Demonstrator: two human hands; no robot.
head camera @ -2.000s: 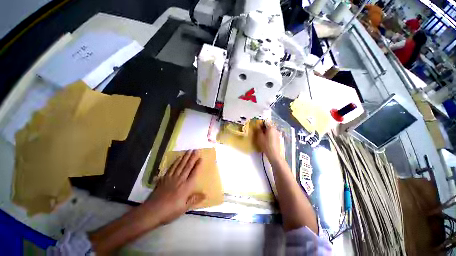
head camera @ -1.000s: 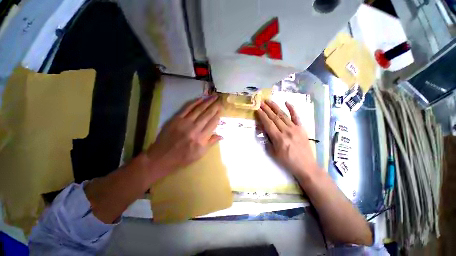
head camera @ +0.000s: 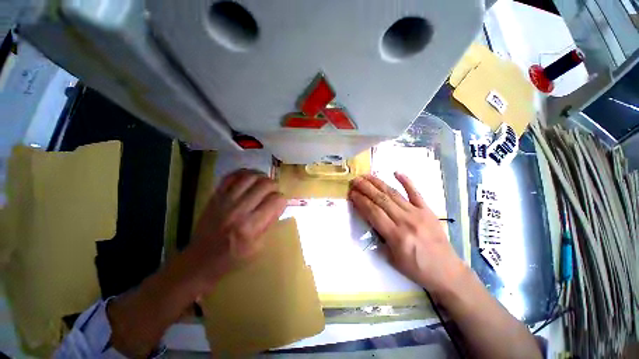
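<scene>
A yellow-tan piece (head camera: 315,188) lies on the white template (head camera: 343,259) under the machine head (head camera: 336,91). The small brass-coloured presser clamp (head camera: 327,170) is over it. My left hand (head camera: 242,217) is at the piece's left edge, fingers curled; whether it pinches anything is hidden. My right hand (head camera: 406,228) lies palm down, fingertips at the piece's right edge. A slim dark tool (head camera: 447,220) sticks out on both sides of its palm, mostly hidden beneath. Another yellow-tan piece (head camera: 263,298) lies partly below my left hand and forearm.
Stacked yellow-tan pieces (head camera: 59,231) lie at left. Labelled pieces (head camera: 494,87) lie upper right, beside a thread cone (head camera: 560,68). Woven labels (head camera: 490,224) are in a row at right, near a teal-handled tool (head camera: 567,256) and strap strips (head camera: 595,238).
The view has moved in close to the machine head. My right hand has left the clamp and now lies flat. My left hand moved from the near piece to the clamped one and its fingers have curled.
</scene>
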